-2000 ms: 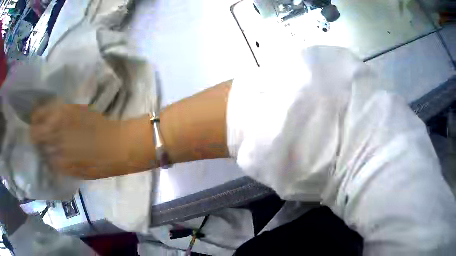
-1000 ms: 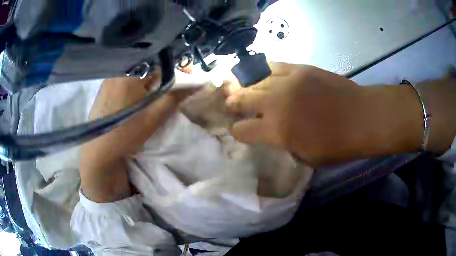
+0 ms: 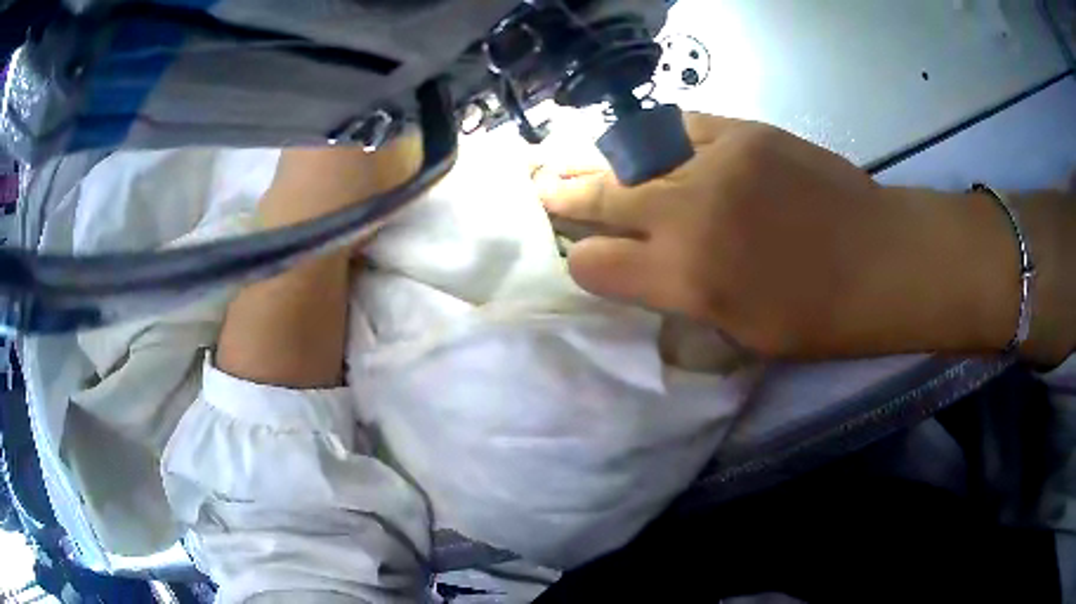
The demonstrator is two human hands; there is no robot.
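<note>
White cloth of a garment piece (image 3: 507, 389) lies crumpled below the needle area and hangs over the table's front edge. My right hand (image 3: 755, 236) is at the right of the needle area, its fingertips on the cloth edge, with something small and dark partly hidden under the fingers. My left hand (image 3: 336, 189) is on the cloth at the left, its fingers hidden behind the machine head and a dark curved bar. The sewing machine head (image 3: 260, 83) fills the top left. A dark-grey round knob (image 3: 644, 144) sits close to my right fingers. The needle is not clearly visible.
The white machine bed (image 3: 814, 71) extends to the upper right, with small holes and a dark seam line. A grey stitched band (image 3: 850, 419) curves along the table's front edge. Duller cream cloth (image 3: 118, 472) lies at the far left beside my white sleeve.
Since one second ago the white cloth has spread smoother between my hands and covers the duller cloth there. Two seconds ago one arm reached left over the cloth, and the machine head was out of view.
</note>
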